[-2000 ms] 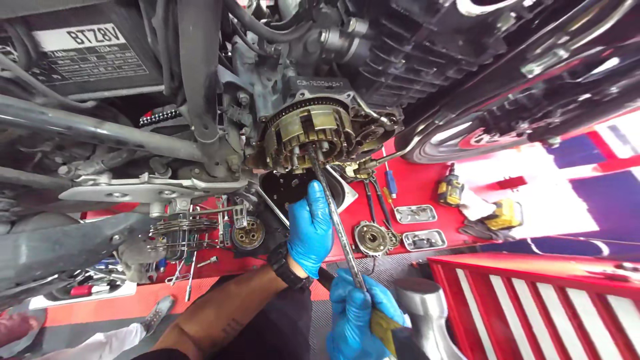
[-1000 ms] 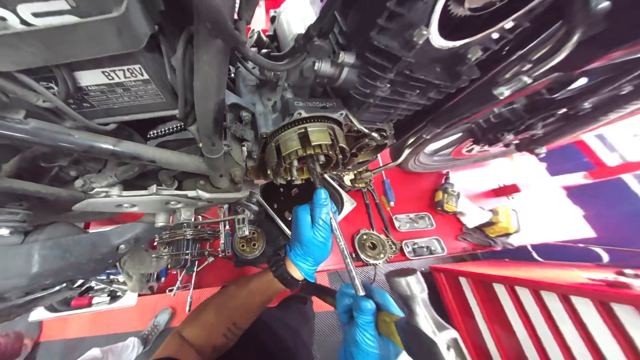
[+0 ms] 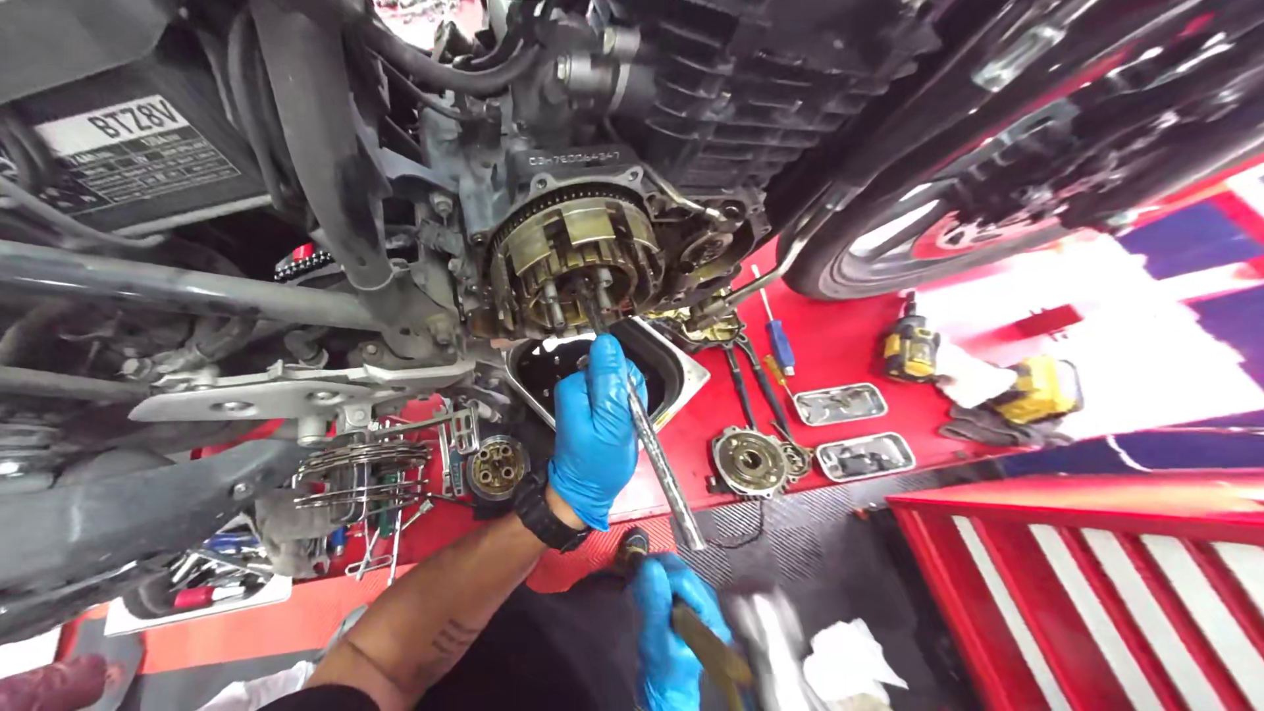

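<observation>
A motorcycle clutch basket (image 3: 578, 259) shows open in the engine at the centre, with metal posts inside. My left hand (image 3: 597, 430), in a blue glove, is closed around a long metal bar (image 3: 667, 474) whose upper end reaches into the middle of the basket. The bar's lower end points down and right. Below it, my right hand (image 3: 676, 627), also blue-gloved, grips the handle of a hammer (image 3: 770, 642). The hammer's head is blurred and stands to the right of the bar's free end, apart from it.
Under the engine sits a drain pan (image 3: 681, 380). On the red lift lie a round clutch part (image 3: 750, 461), a screwdriver (image 3: 780, 346), metal trays (image 3: 839, 404) and yellow cordless tools (image 3: 1037, 390). Clutch plates (image 3: 365, 472) are at left. A red tool cabinet (image 3: 1086, 583) stands lower right.
The hammer has swung away from the bar's lower end, down and to the right in the view. My left hand keeps its grip on the bar at the clutch basket.
</observation>
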